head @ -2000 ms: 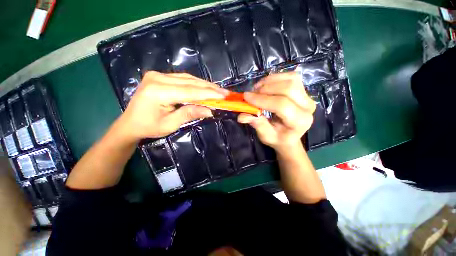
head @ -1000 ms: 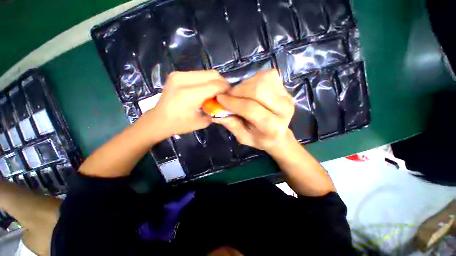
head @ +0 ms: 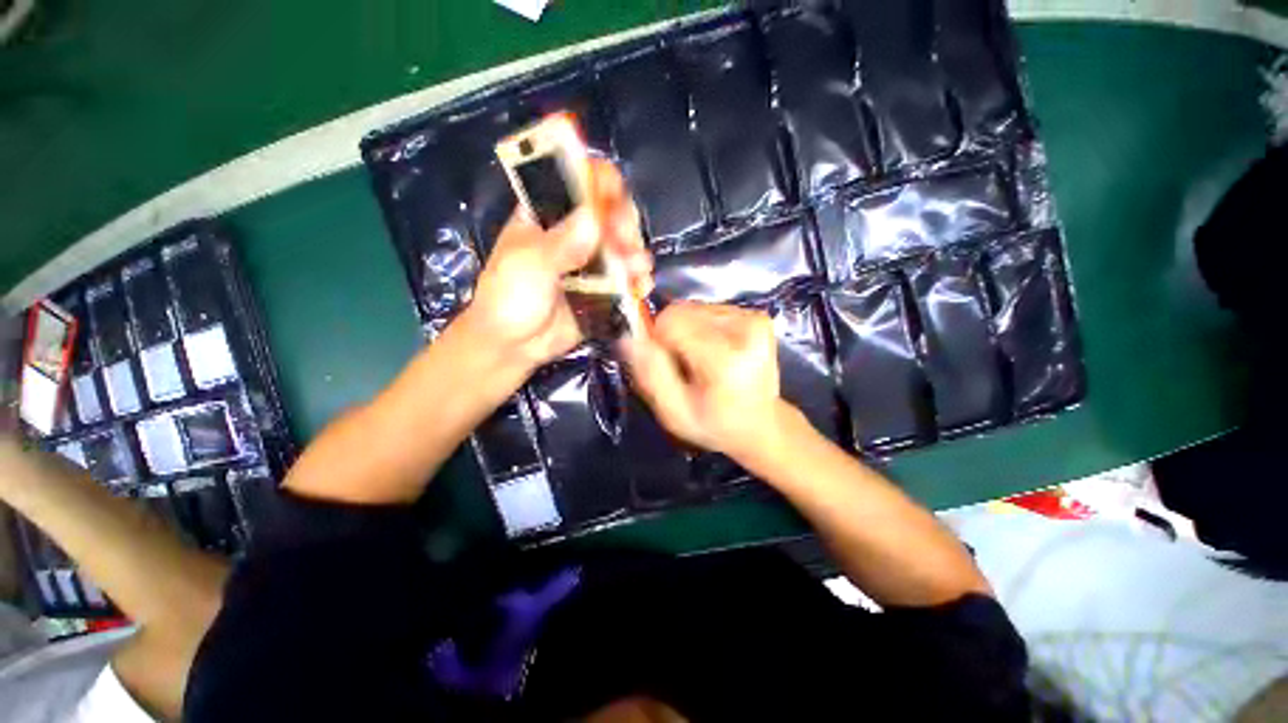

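Observation:
A phone body (head: 545, 181) with an orange-red edge and a pale gold face around a dark window is held tilted above a large black blister tray (head: 735, 85). My left hand (head: 540, 283) grips it around the middle. My right hand (head: 706, 370) is at its lower end, fingers curled and touching the lower edge; the fingertips are blurred. The lower part of the phone is partly hidden by my left fingers. One front cover (head: 527, 502) with a dark window and pale lower half lies in the tray's near-left pocket.
A second tray (head: 261, 360) filled with pale and dark covers is at the left. A red-edged phone (head: 47, 370) lies over its far-left corner. Another person's bare arm (head: 120, 530) reaches in at the lower left. A person in dark clothing (head: 1236, 353) is at the right.
The phone body has turned from edge-on to show its gold face, upper end pointing away. My right hand has moved down toward its lower end. A red-edged phone now shows on the left tray.

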